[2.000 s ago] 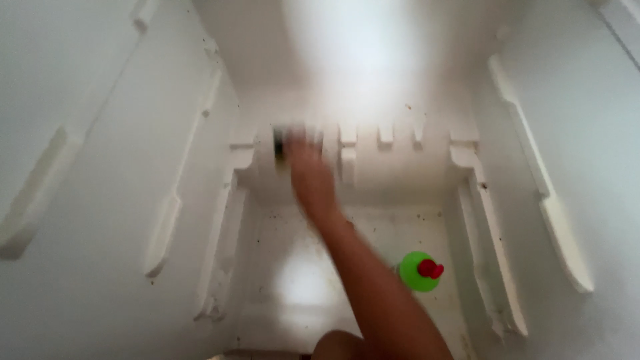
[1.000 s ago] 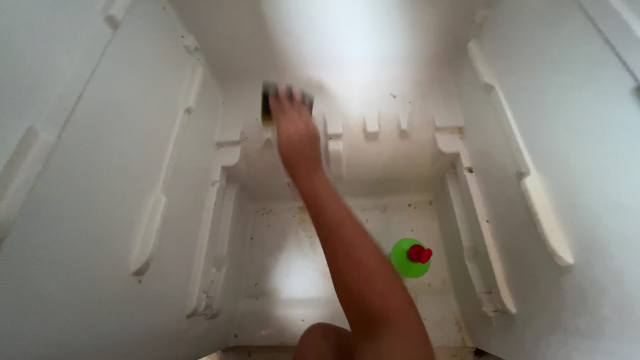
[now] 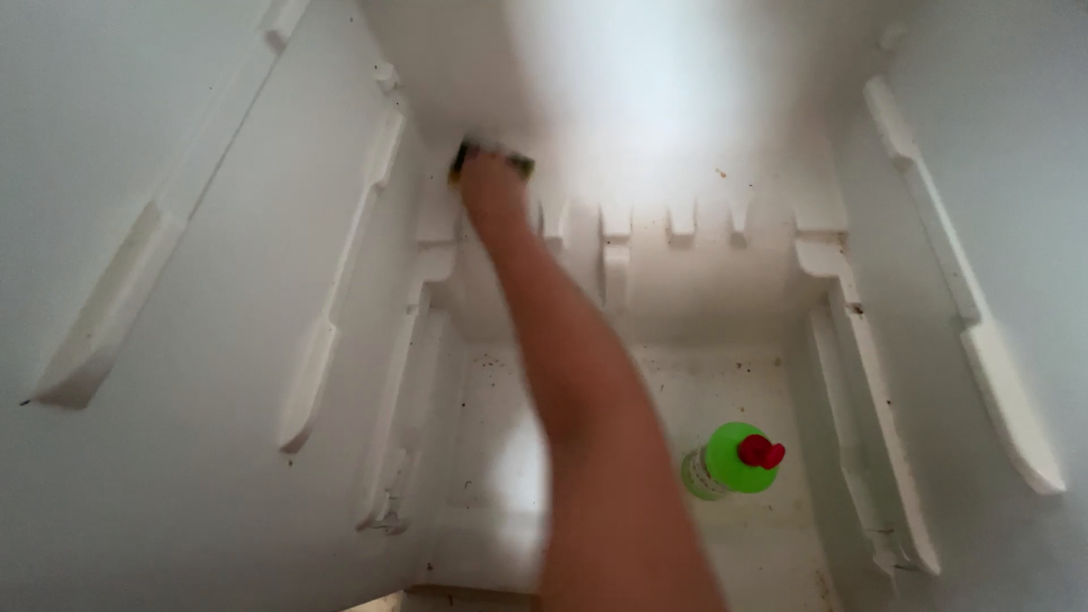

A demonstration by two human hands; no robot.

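Note:
My right hand (image 3: 493, 183) is shut on a sponge (image 3: 522, 164) with a dark face and a yellowish edge. Blurred by motion, it presses the sponge on the white back wall (image 3: 586, 161) of a refrigerator's interior, near the left corner and just above a row of short moulded ribs (image 3: 615, 223). The forearm reaches up from the bottom edge across the middle of the view. Right of the forearm, a green plastic bottle (image 3: 733, 459) with a red cap stands upright on the compartment floor. My left hand is out of view.
Moulded shelf ledges protrude from the left side wall (image 3: 229, 340) and the right side wall (image 3: 1003, 255). A step crosses the lower back. Dark specks and stains mark the floor (image 3: 493, 408) and walls. The front rim (image 3: 476, 597) runs along the bottom.
My right hand with the sponge has moved up from the ribs onto the wall above them, and closer to the left side wall. The green bottle stands in the same spot on the floor.

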